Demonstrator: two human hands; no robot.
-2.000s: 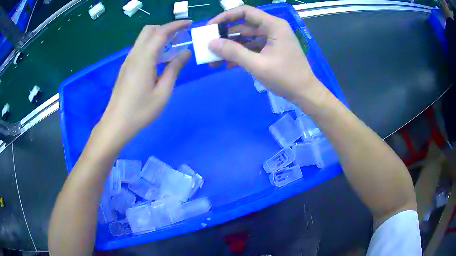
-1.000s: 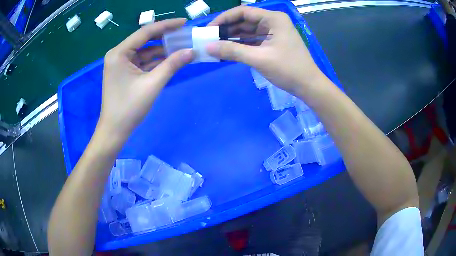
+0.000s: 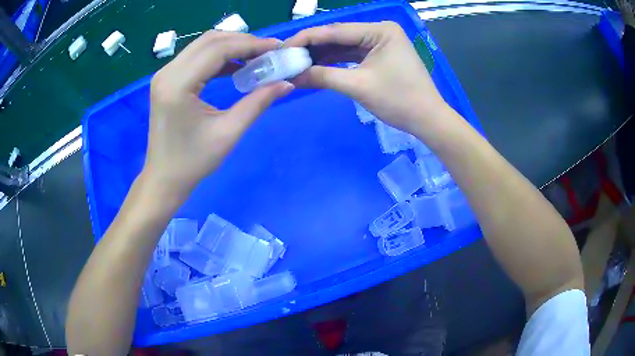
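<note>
A white unit (image 3: 298,62) is partly inside a clear plastic cover (image 3: 255,74), held above the far side of the blue bin. Its narrow rounded side shows. My left hand (image 3: 202,104) grips the cover from the left, thumb below and fingers above. My right hand (image 3: 369,73) holds the white unit's right end between thumb and fingers. The black end and tail are hidden behind my fingers.
The blue bin (image 3: 292,311) holds loose clear covers at near left (image 3: 230,250) and along the right side (image 3: 400,177). The green belt (image 3: 42,90) beyond carries several white units (image 3: 165,43). A dark work surface (image 3: 529,90) is at right.
The unit and cover have been turned from their broad face to their narrow side, with the left end tilted down. The belt's white units have shifted left.
</note>
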